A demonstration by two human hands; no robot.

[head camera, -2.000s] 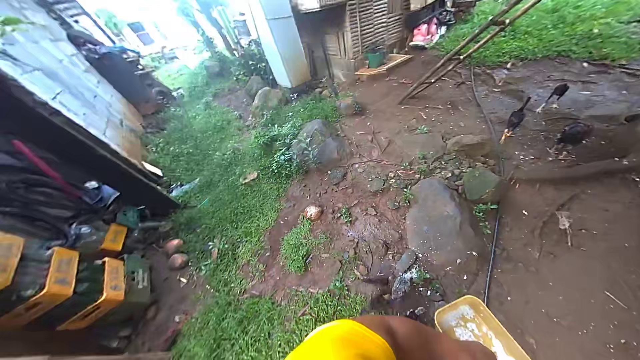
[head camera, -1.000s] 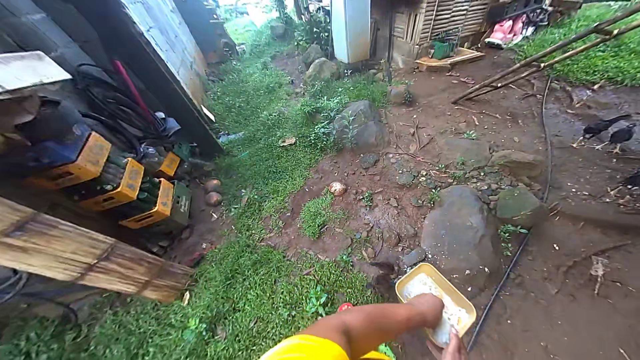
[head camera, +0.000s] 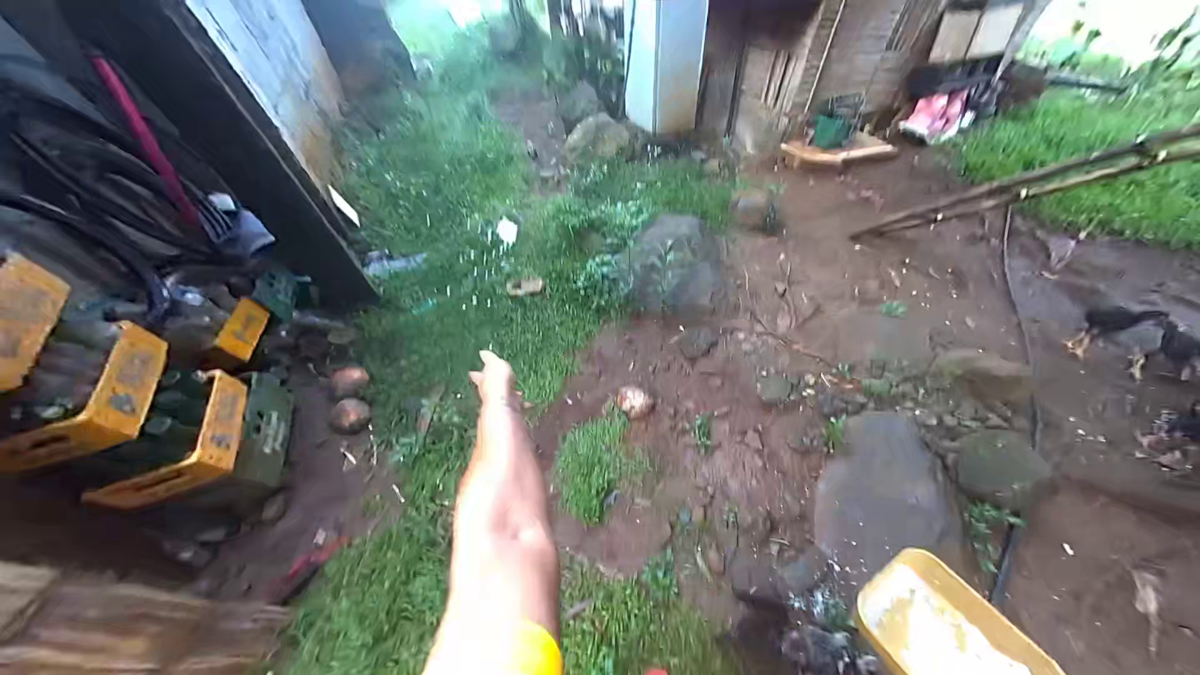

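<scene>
My left hand (head camera: 494, 377) is stretched out over the grass at the end of a bare arm with a yellow sleeve; its small, blurred fingers look apart and hold nothing visible. Beyond it, white bits and a larger white clump (head camera: 507, 231) show against the grass, apparently in the air. A yellow plastic container (head camera: 905, 562) with a white, crumbly mass (head camera: 937, 633) inside is cut off by the bottom edge at the right. My right hand is out of view, so its hold on the container is hidden.
Bottle crates (head camera: 202, 450) stand at the left near coconut-like round objects (head camera: 351, 415). Rocks (head camera: 886, 487) and a black hose (head camera: 1022, 347) lie on muddy ground. Dark chickens (head camera: 1116, 321) are at right, another dark bird (head camera: 825, 649) at bottom. Bamboo poles (head camera: 1022, 192) slant at upper right.
One second ago my left hand was in the container, with my right hand at its edge. Now my left arm reaches forward over the grass, and white bits are scattered beyond it.
</scene>
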